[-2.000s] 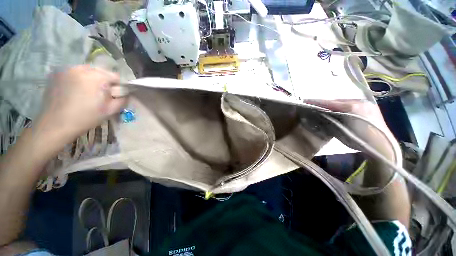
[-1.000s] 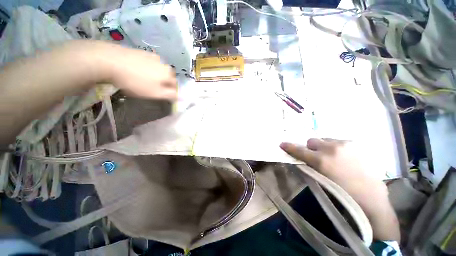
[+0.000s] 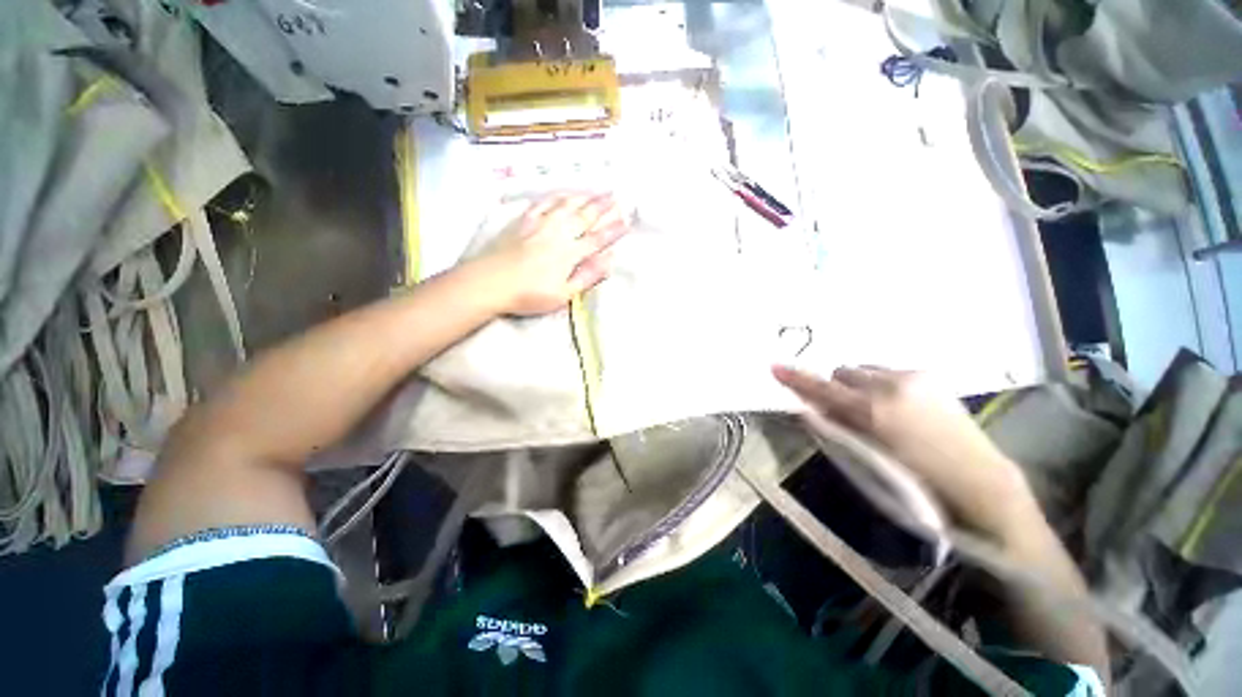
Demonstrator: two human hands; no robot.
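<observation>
A beige bag body [image 3: 497, 375] lies partly on the white work plate, with a yellow binding tape [image 3: 587, 365] along its seam. Its open side with a curved zipper [image 3: 677, 511] hangs over the front edge towards my lap. My left hand [image 3: 561, 252] lies flat on the bag, fingers spread, below the clamp. My right hand [image 3: 872, 404] rests at the bag's right part near the plate's front edge, slightly blurred, fingers apart. The yellow-orange clamp frame [image 3: 542, 95] is beyond my left hand, not touching it.
The white machine head [image 3: 347, 52] is at upper left. Red-and-black thread snips [image 3: 756, 199] lie right of the clamp. A dark cord [image 3: 915, 66] lies at upper right. Bags with hanging straps are heaped at left [image 3: 102, 177] and right [image 3: 1103, 143].
My left hand has come over from the left and now lies on the bag. The bag is spread flatter on the plate, its opening lower and nearer my body. My right hand stays near the front edge.
</observation>
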